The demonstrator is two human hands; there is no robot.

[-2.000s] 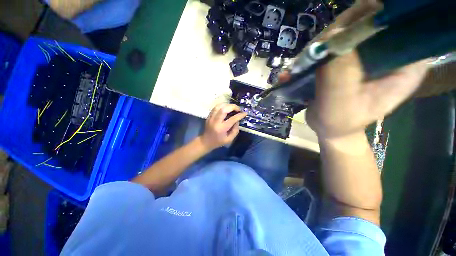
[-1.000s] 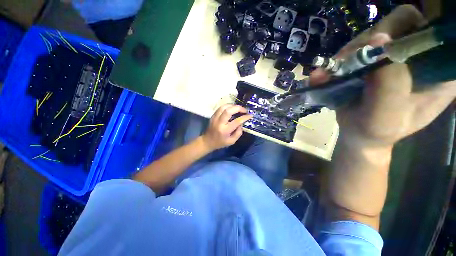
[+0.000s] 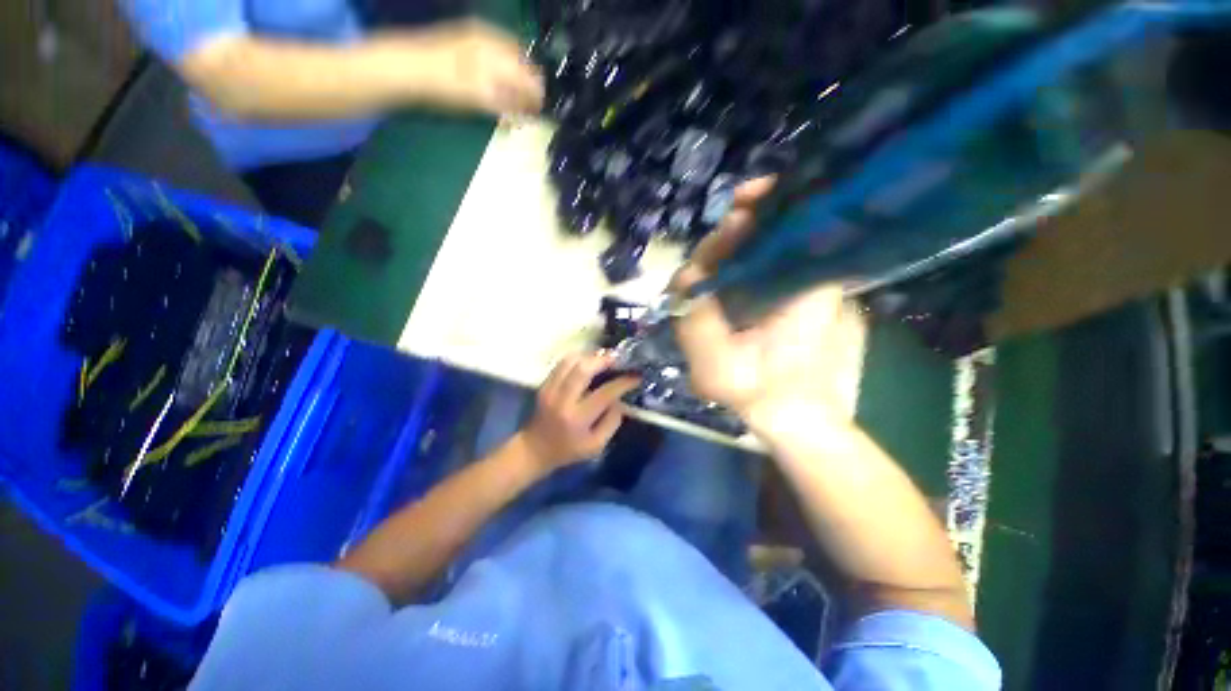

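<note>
A black socket housing (image 3: 662,383) with shiny metal inside lies open side up at the near edge of the cream board (image 3: 473,284). My left hand (image 3: 581,409) holds its left end with bent fingers. My right hand (image 3: 776,354) is round the long dark screwdriver (image 3: 864,189), which is blurred and slants down to the left. Its nose is over the housing. My right hand hides the housing's right part, and whether the tip touches a screw cannot be told.
Black socket inserts (image 3: 648,122) are heaped at the board's back. A coworker's arm (image 3: 351,74) reaches over the green table (image 3: 371,230) from the upper left. A blue crate (image 3: 277,459) with wired housings stands left. A silvery rod (image 3: 999,236) runs beside the screwdriver.
My right hand and the screwdriver have moved left and closer over the housing. The coworker's arm has come in to the board's back left edge. The whole view has shifted and is blurred.
</note>
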